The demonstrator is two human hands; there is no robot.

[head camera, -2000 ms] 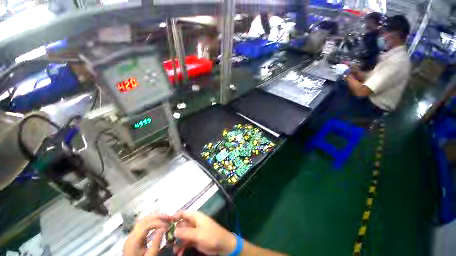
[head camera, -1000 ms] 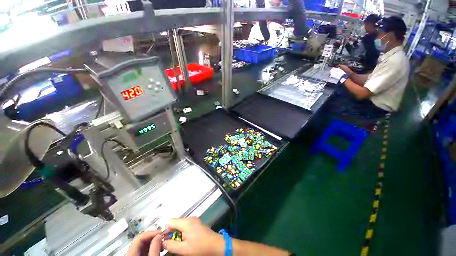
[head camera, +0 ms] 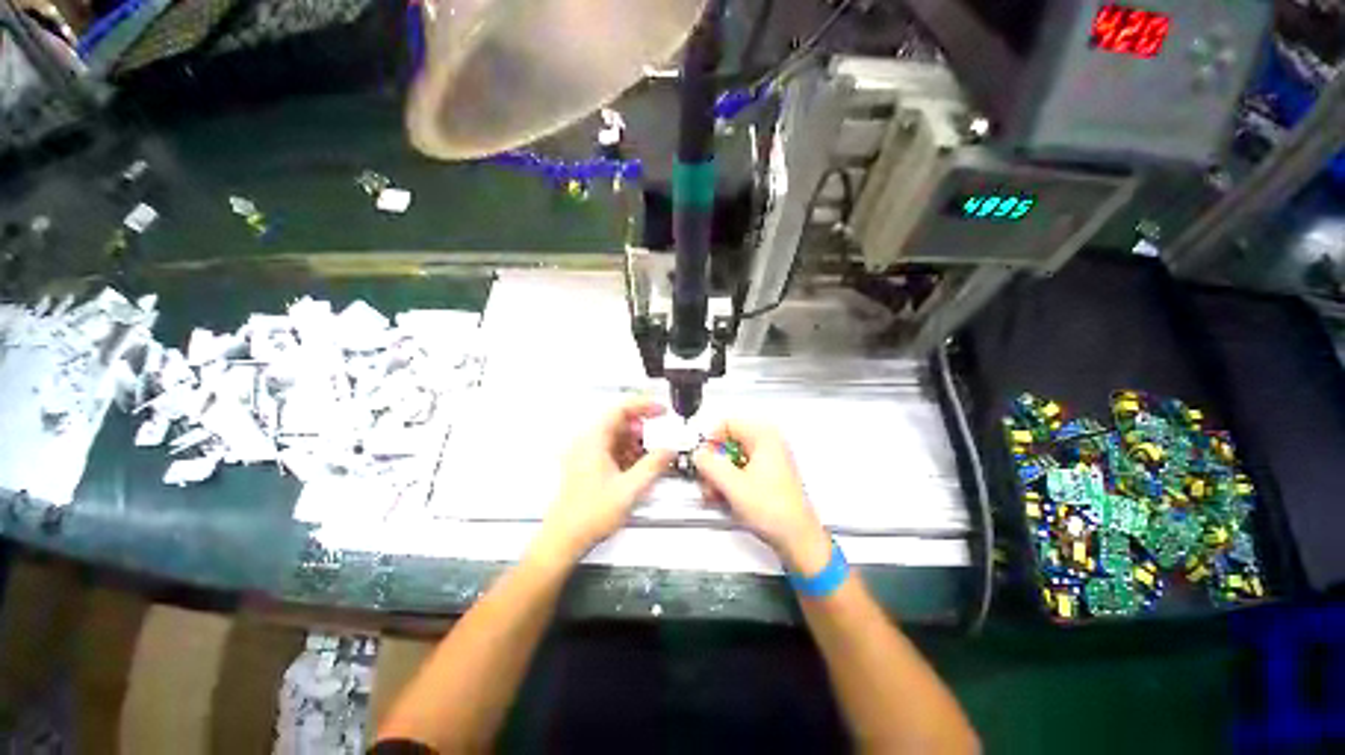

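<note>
My left hand (head camera: 612, 465) holds a small white housing part (head camera: 671, 434) between its fingertips, right under the tip of the soldering iron (head camera: 690, 221). My right hand (head camera: 749, 479), with a blue band on the wrist, holds a small circuit board (head camera: 732, 451) against the right side of the housing part. The board is mostly covered by the fingers. The fixture under the iron is largely hidden by both hands. Whether the iron tip touches the work cannot be told.
White housing parts (head camera: 317, 387) are heaped at left. A black tray (head camera: 1033, 332) with green boards lies at right. The fume hood (head camera: 546, 67), temperature controller (head camera: 1143, 89) and counter (head camera: 988, 210) stand above. A conveyor (head camera: 325, 162) runs behind; a cardboard box (head camera: 174, 686) is below left.
The view has turned left and down to the soldering machine. Both hands have moved from beside the parts tray to under the iron, with the small parts in the fingers.
</note>
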